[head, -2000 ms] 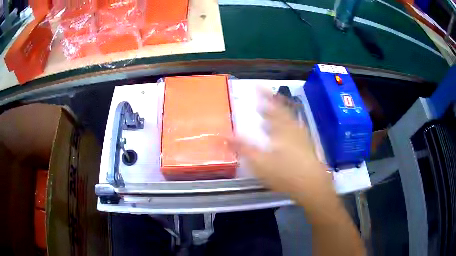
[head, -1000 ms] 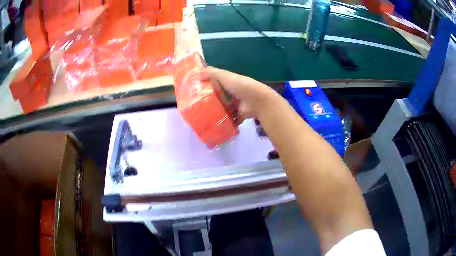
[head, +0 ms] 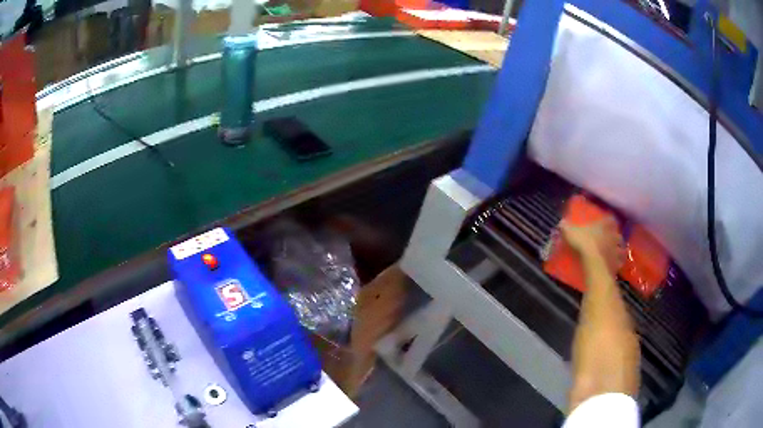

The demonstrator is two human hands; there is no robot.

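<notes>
My right hand [head: 592,238] is on an orange product box [head: 577,257], with fingers over its top, at the right. The box lies on or just above a dark rack of rollers or bars [head: 519,219] at the mouth of a blue-framed machine. A second orange box [head: 644,261] is close beside it on the right, partly behind the hand. The white sealer bed [head: 88,359] with its blue control unit [head: 243,326] is at the lower left. My left hand is not in view.
A pale curtain or panel [head: 636,142] hangs behind the rack. A teal bottle [head: 238,90] and a dark phone-like object [head: 296,138] stand on the green belt [head: 376,92]. Crumpled clear film [head: 316,276] lies in an open carton beside the control unit. Orange boxes [head: 17,109] are at the far left.
The view has swung right. My right hand has carried the orange box from above the sealer bed to the rack at the right.
</notes>
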